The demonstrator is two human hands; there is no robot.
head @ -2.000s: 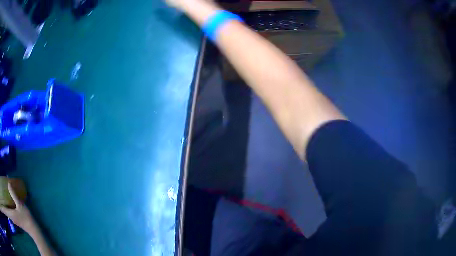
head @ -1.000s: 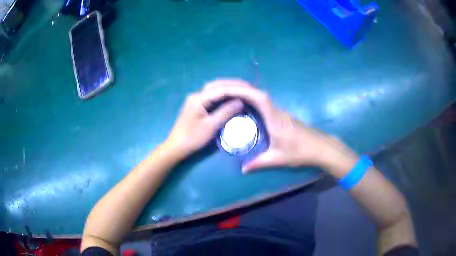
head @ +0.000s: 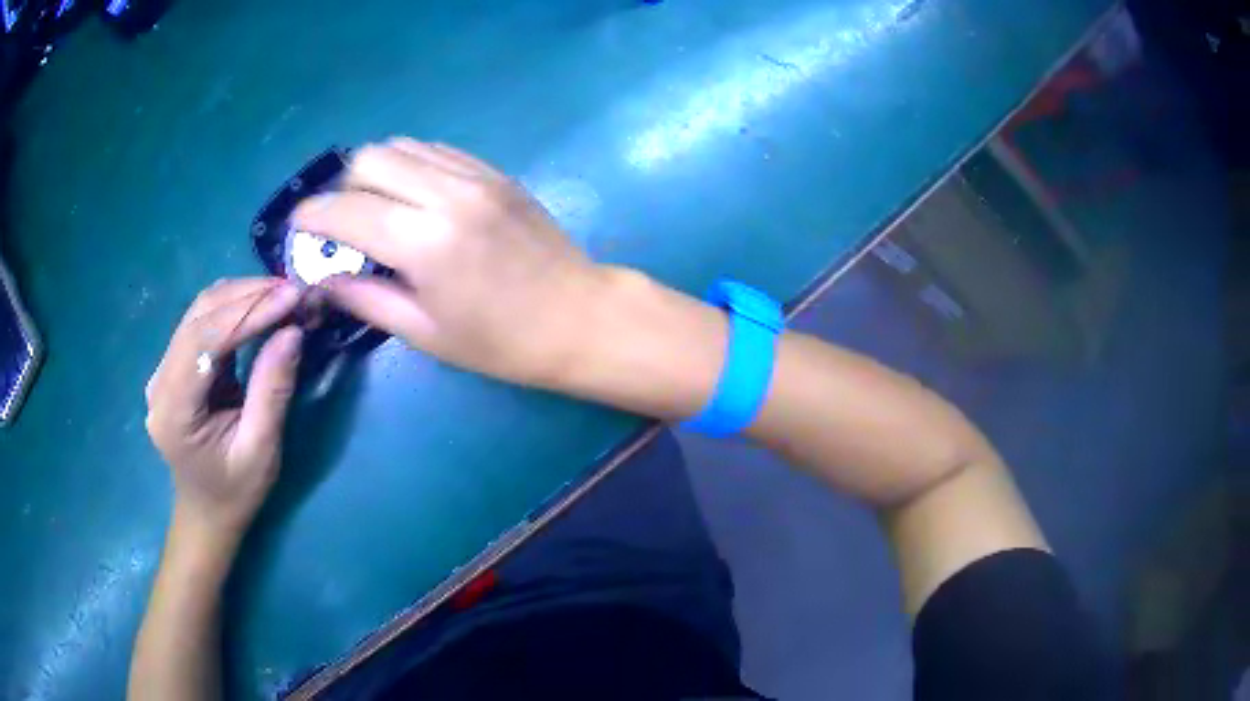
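A black plastic speaker housing [head: 281, 206] lies on the green bench, left of the middle. A round speaker driver [head: 326, 255] with a bright white back sits in it. My right hand [head: 459, 267] lies over the housing's right side, its fingers bent at the driver and its thumb near the driver's lower edge. My left hand [head: 226, 390] is at the lower left of the housing, with finger and thumb near a thin reddish wire. A tiny white tip [head: 206, 363] shows against the left hand. The fingertips are blurred and partly hide the lower part of the housing.
A smartphone [head: 14, 342] is cut off by the left edge. Dark items [head: 130, 14] lie at the far left corner of the green bench [head: 548, 82]. The bench's dark edge runs diagonally below my right forearm. A brown cardboard box [head: 987, 260] stands beyond it at the right.
The view has turned, so the housing and hands now show further left and the blue tray is out of view. My left hand has moved from the housing's side to the wire at its lower left.
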